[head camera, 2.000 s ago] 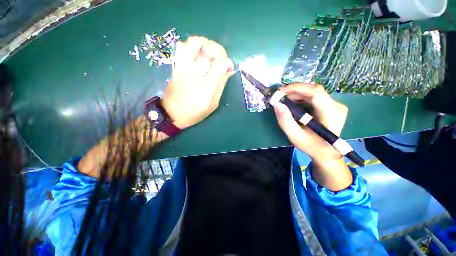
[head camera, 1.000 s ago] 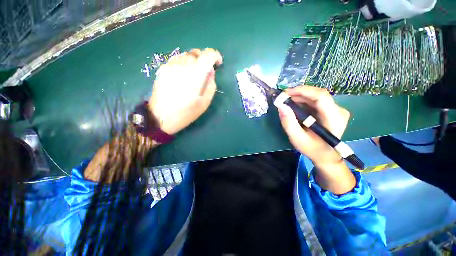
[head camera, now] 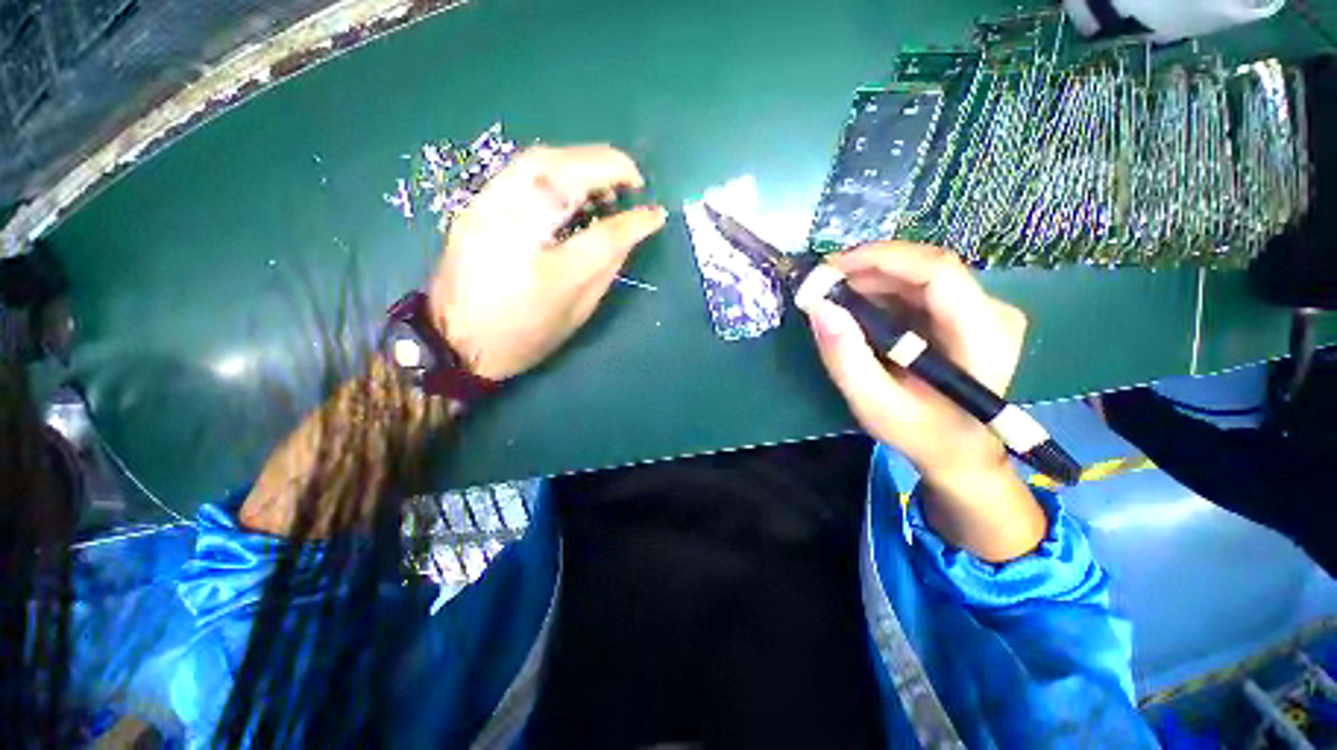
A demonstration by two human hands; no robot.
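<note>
A small circuit board [head camera: 738, 293] lies on the green bench, its upper end washed out by glare. My right hand [head camera: 931, 352] holds a black soldering iron [head camera: 953, 384] with pale bands like a pen; its thin tip is over the board's upper part. My left hand [head camera: 535, 264], with a dark red band on the wrist, is left of the board, fingers curled with a gap between thumb and fingertips. Whether it holds a tiny part cannot be told. A pile of small silvery components [head camera: 452, 173] lies just beyond it.
A row of leaning green-edged boards [head camera: 1085, 169] stands at the right. A white cup [head camera: 1173, 12] is cut off by the top edge. Silvery rectangles [head camera: 462, 531] show below the bench edge at left. Dark hair strands cross the lower left.
My left hand moved left from the board to the component pile, then its fingers opened somewhat. My right hand and the iron have stayed nearly in place, the tip over the board.
</note>
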